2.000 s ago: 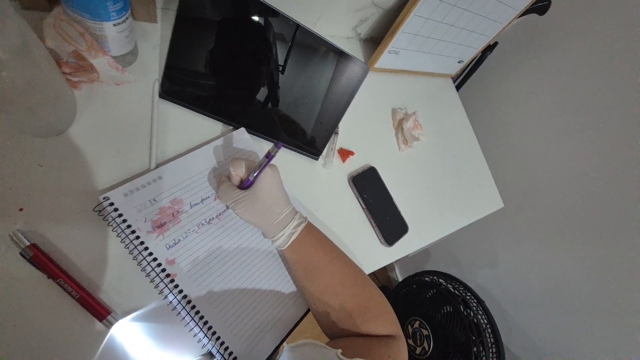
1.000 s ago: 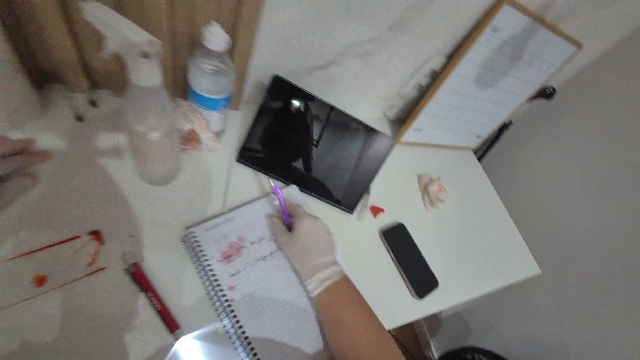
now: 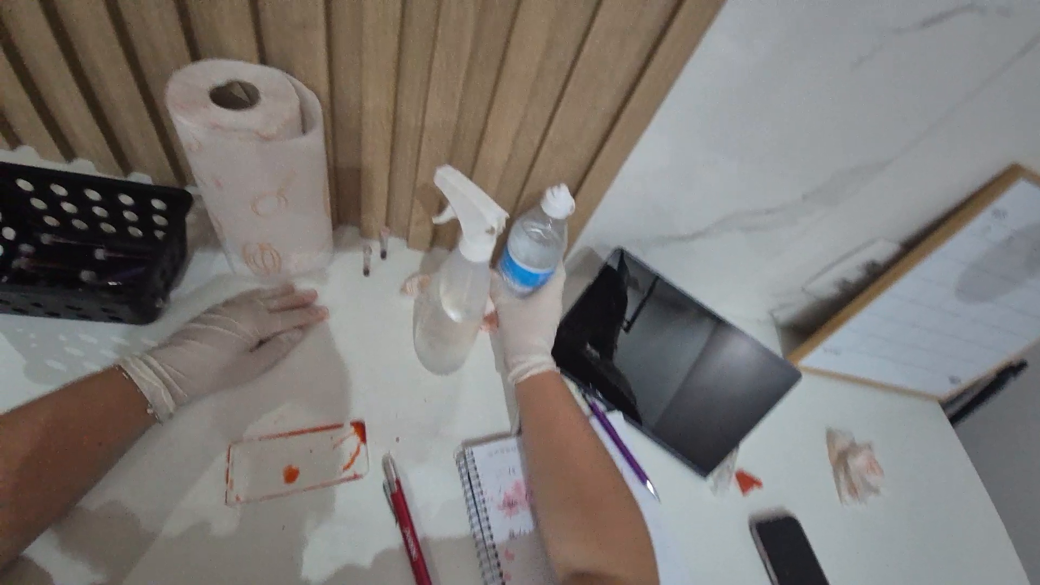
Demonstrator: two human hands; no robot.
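Note:
My gloved right hand (image 3: 530, 321) is closed around the lower part of a clear plastic bottle (image 3: 534, 248) with a white cap and blue label. Just left of it stands a translucent spray bottle (image 3: 457, 305) with a white trigger head. My gloved left hand (image 3: 244, 333) rests on the white table, fingers extended and holding nothing, near the base of a paper towel roll (image 3: 252, 179). Below that hand lies a clear rectangular plate (image 3: 296, 463) with red liquid at its edges. The purple pen (image 3: 621, 447) lies beside my right forearm, which partly covers the spiral notebook (image 3: 491, 504).
A tablet (image 3: 674, 357) is right of the bottle. A black perforated basket (image 3: 89, 244) stands at far left, and a framed planner board (image 3: 934, 301) leans at right. A red pen (image 3: 406, 520), phone (image 3: 786, 548) and crumpled stained tissue (image 3: 853, 467) lie nearer the front.
My right hand has left the notebook, let go of the purple pen and taken hold of the clear bottle. My left hand has come further into view. The view has swung left.

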